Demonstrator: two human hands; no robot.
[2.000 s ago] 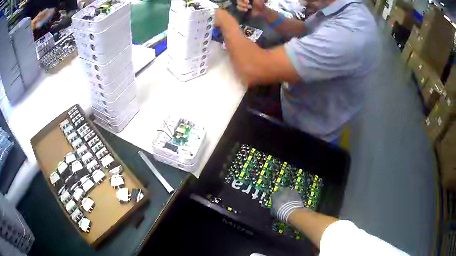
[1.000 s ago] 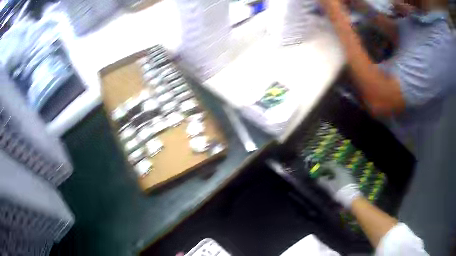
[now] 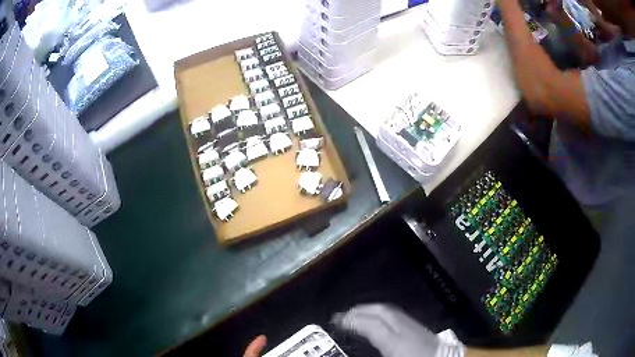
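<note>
My left hand (image 3: 256,346) is mostly cut off by the bottom edge; a bare fingertip shows against a white plastic housing (image 3: 310,346), which it holds. The housing's slotted floor faces up, and its lower part is out of the picture. My right hand (image 3: 393,333), in a grey-white knit glove with a striped cuff, is just right of the housing, blurred, fingers pointing towards it. Whether it holds a part cannot be told. Green and yellow circuit boards (image 3: 519,251) lie in rows in the black bin (image 3: 445,261) at the right.
A cardboard tray (image 3: 268,213) of white-and-black modules lies on the dark green bench (image 3: 160,258). A metal strip (image 3: 372,166) lies beside it. Housing stacks (image 3: 49,150) stand left; a shorter stack (image 3: 418,150) has a board on top. A neighbouring worker's arm (image 3: 550,84) is upper right.
My right hand has moved left from the boards in the bin to beside the housing. The view has swung left and down, bringing the housing and my left fingertip in at the bottom.
</note>
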